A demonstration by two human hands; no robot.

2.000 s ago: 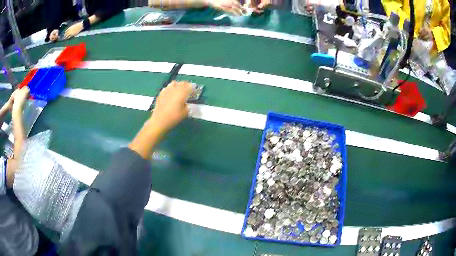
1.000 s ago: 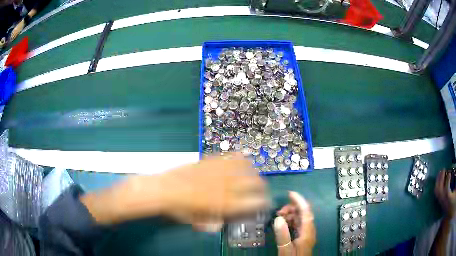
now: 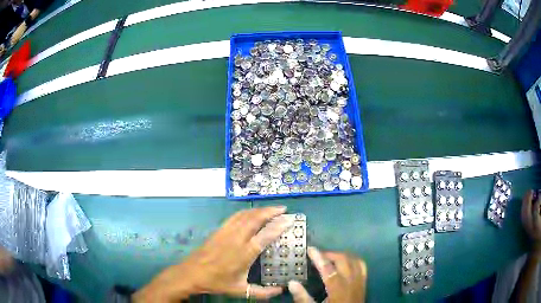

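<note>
A grey metal fixture plate [image 3: 284, 253] with rows of round pockets lies between my hands at the bottom centre. My left hand [image 3: 228, 260] grips its left side, with fingers over the top left corner. My right hand [image 3: 344, 277] holds its lower right edge, with a fingertip at the bottom edge. Whether the pockets hold parts is unclear. A dark object [image 3: 315, 285] shows partly under the plate and hands. Just beyond is a blue tray [image 3: 229, 118] full of loose silver round parts [image 3: 290, 112].
Fixture plates filled with silver discs [image 3: 414, 194] are grouped at the right. Another person's hand [image 3: 531, 216] is at the right edge. Clear plastic bags [image 3: 35, 222] lie at the left. Red [image 3: 19, 59] and blue [image 3: 7, 94] bins show at the far left edge.
My left hand has come back from the far side of the bench to the plate in front of me. Both hands now hold the plate. The view has swung down and right.
</note>
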